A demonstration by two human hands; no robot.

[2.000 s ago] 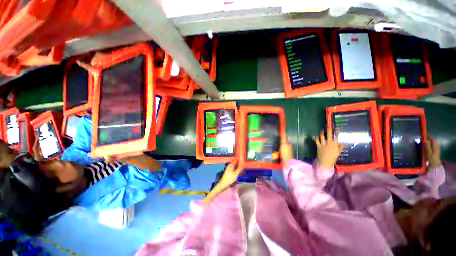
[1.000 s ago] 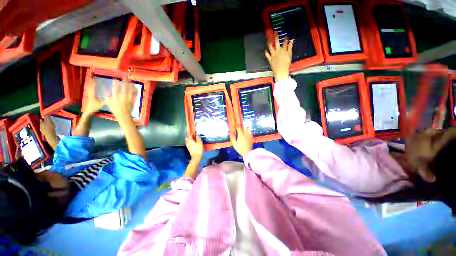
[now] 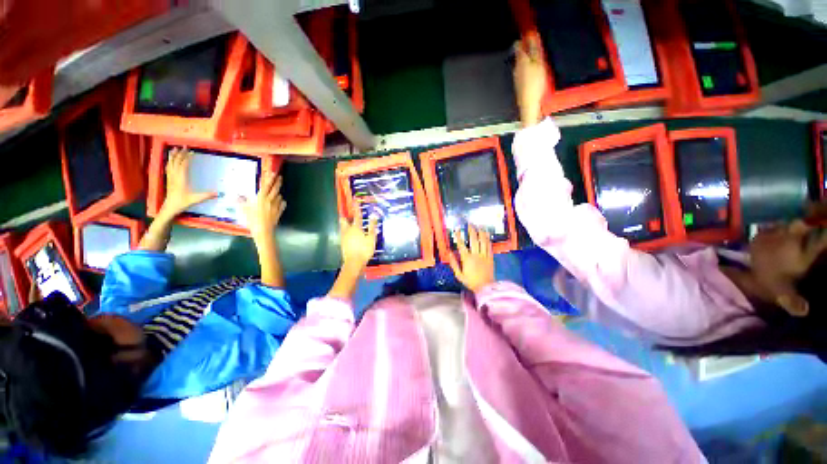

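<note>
Two tablets in orange trays lie side by side on the green bench in front of me. The left tablet has a dark screen with small text and strong glare. My left hand lies over its left part, fingers apart on the screen, holding nothing. The right tablet has a dark screen with paler glare. My right hand is at its lower edge, fingertips spread on the bottom of the screen, holding nothing.
At right, a person in pink reaches across to a tablet beyond the metal rail. Two trayed tablets lie before that person. At left, a person in blue touches a sideways tablet. A slanting post and stacked orange trays stand nearby.
My left hand has moved up from the tray's lower edge onto the left screen. My right hand has shifted right onto the right screen. The neighbour's tablet beyond the rail has shifted right.
</note>
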